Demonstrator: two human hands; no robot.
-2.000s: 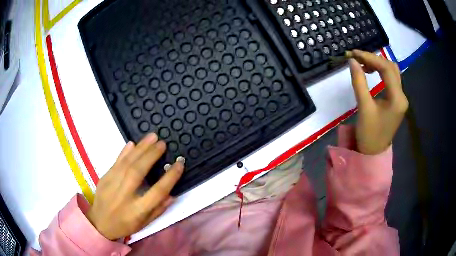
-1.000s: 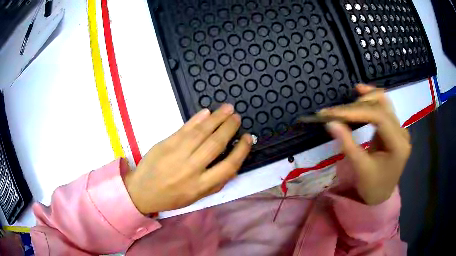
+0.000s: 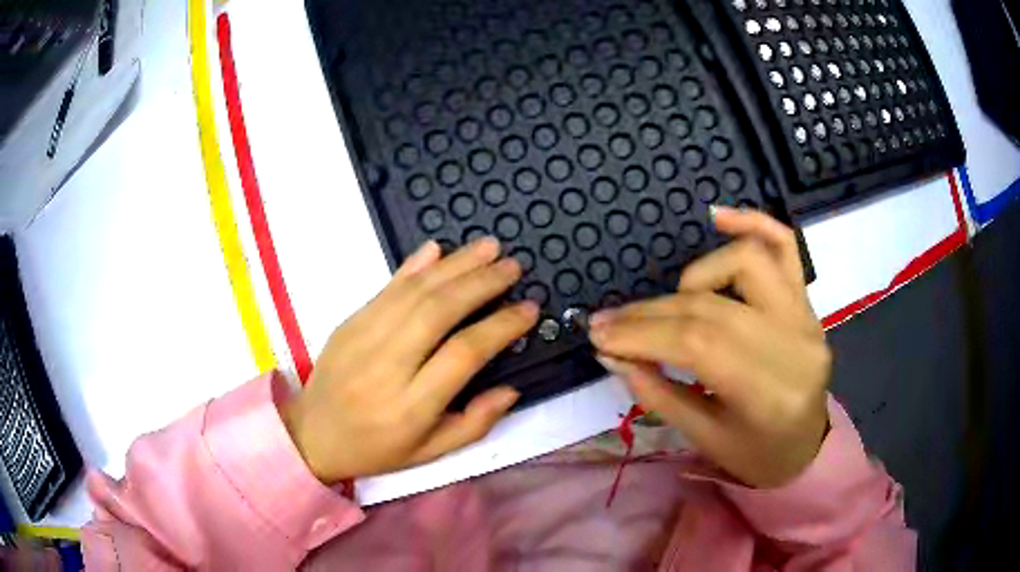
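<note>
The black pocketed tray (image 3: 565, 184) lies in front of me, its pockets mostly empty. Small silvery round parts (image 3: 549, 330) sit in pockets along its near edge, beside my left fingers. My left hand (image 3: 403, 363) rests flat on the tray's near left corner, fingers spread, holding nothing. My right hand (image 3: 727, 346) is at the near edge with thumb and forefinger pinched. Only a dark tip of the thin tweezers (image 3: 583, 321) shows at its fingertips, touching the rightmost round part; the rest is hidden.
A second black tray (image 3: 839, 78), with many silvery parts in its pockets, adjoins at the upper right. Another dark filled tray (image 3: 34, 391) is at the far left edge. Yellow and red tape (image 3: 252, 179) runs along the white table. A pen (image 3: 62, 123) lies upper left.
My right hand has moved from the right tray, leftward and down, to the near row of the front tray. A further round part now shows there. My left hand stays on the corner.
</note>
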